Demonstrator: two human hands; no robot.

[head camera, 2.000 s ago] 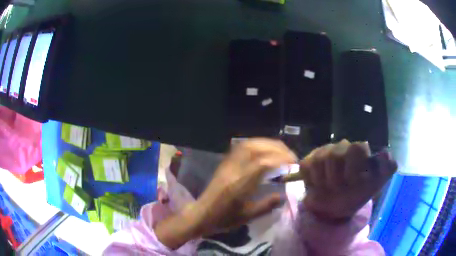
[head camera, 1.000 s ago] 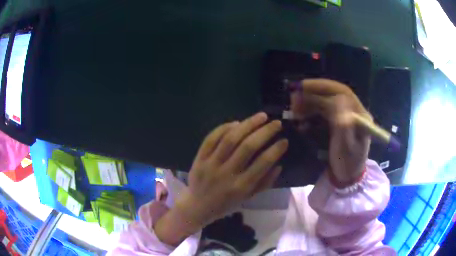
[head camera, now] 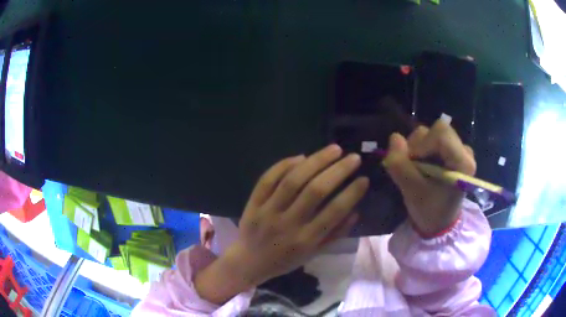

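Note:
My right hand (head camera: 434, 179) grips a marking pen (head camera: 475, 182) with a pale yellow barrel and purple parts. The pen's tip is beside a small white label (head camera: 369, 147) on the back of a dark phone (head camera: 372, 93). My left hand (head camera: 298, 210) lies flat with its fingers spread on the lower left part of this phone and holds no object. Two more dark phones lie to the right, the middle one (head camera: 444, 86) partly behind my right hand and the far one (head camera: 501, 130) with a small white sticker.
Lit phones (head camera: 17, 102) stand in a row at the far left of the dark green mat (head camera: 186, 93). Green packets (head camera: 146, 247) lie on a blue surface at lower left, beside a pink heap (head camera: 12, 192). White paper (head camera: 549, 40) is at upper right, a blue crate (head camera: 518, 266) at lower right.
The view has shifted, so the phones appear farther right. My hands came down onto the left phone. The pen's tip moved down to its label, and my left hand stayed on the phone.

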